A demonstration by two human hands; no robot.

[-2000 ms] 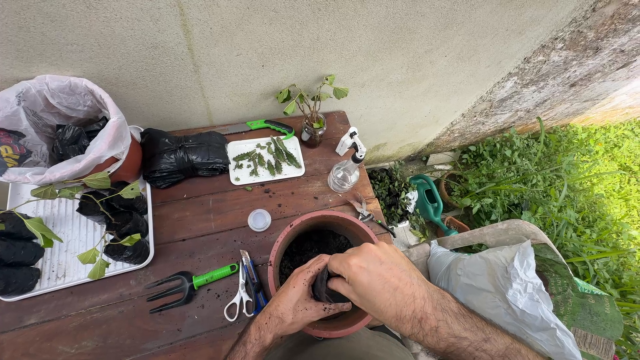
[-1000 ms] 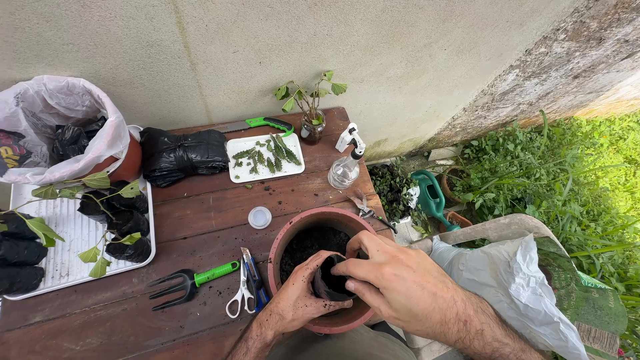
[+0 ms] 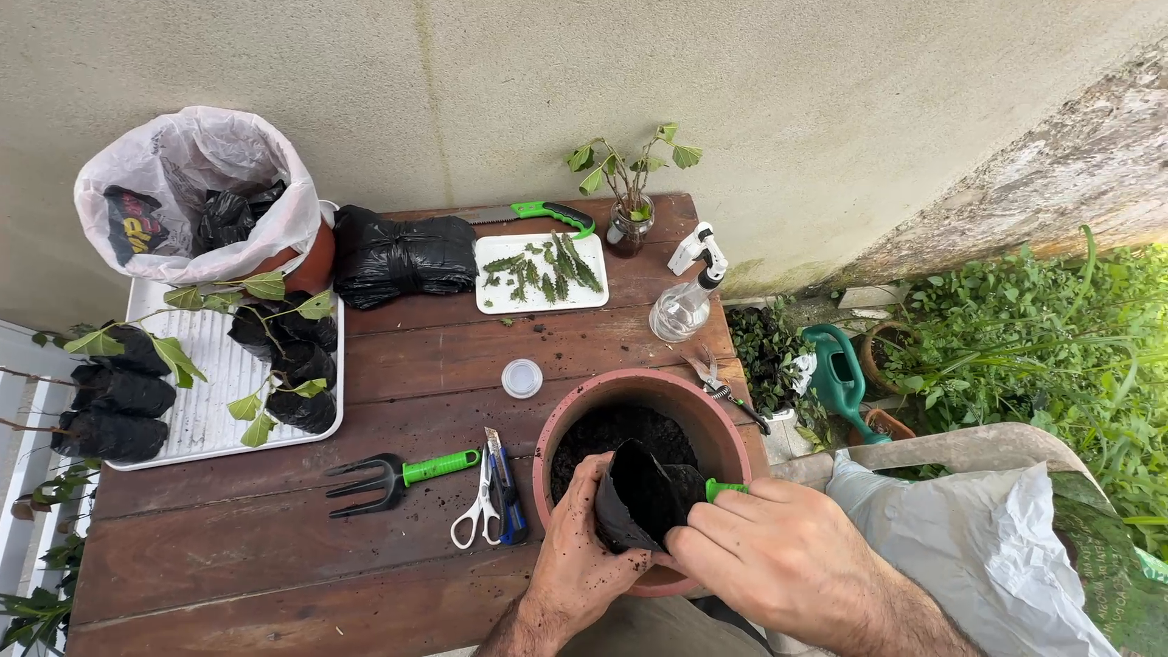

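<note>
My left hand (image 3: pixel 584 538) holds a black plastic seedling bag (image 3: pixel 630 497) by its side, over the near part of a round terracotta-coloured pot (image 3: pixel 552 438). The bag's mouth is open and dark soil shows inside. Dark soil (image 3: pixel 630 429) also lies in the pot. My right hand (image 3: pixel 776 547) is closed round the green handle (image 3: pixel 725 490) of a hand trowel, and its fingertips are at the bag's rim. The trowel's dark blade (image 3: pixel 686 484) reaches to the bag's mouth; part of it is hidden.
Left of the pot lie a hand fork (image 3: pixel 392 479), scissors (image 3: pixel 479 511) and a utility knife (image 3: pixel 506 493). Behind stand a spray bottle (image 3: pixel 684 306), a white tray of cuttings (image 3: pixel 543 306) and a jar (image 3: pixel 630 228). Pruning shears (image 3: pixel 725 391) lie beside the pot's right rim.
The right hand, earlier with its fingers at the bag's mouth, has moved a little right and now grips the trowel. The left hand still holds the bag.
</note>
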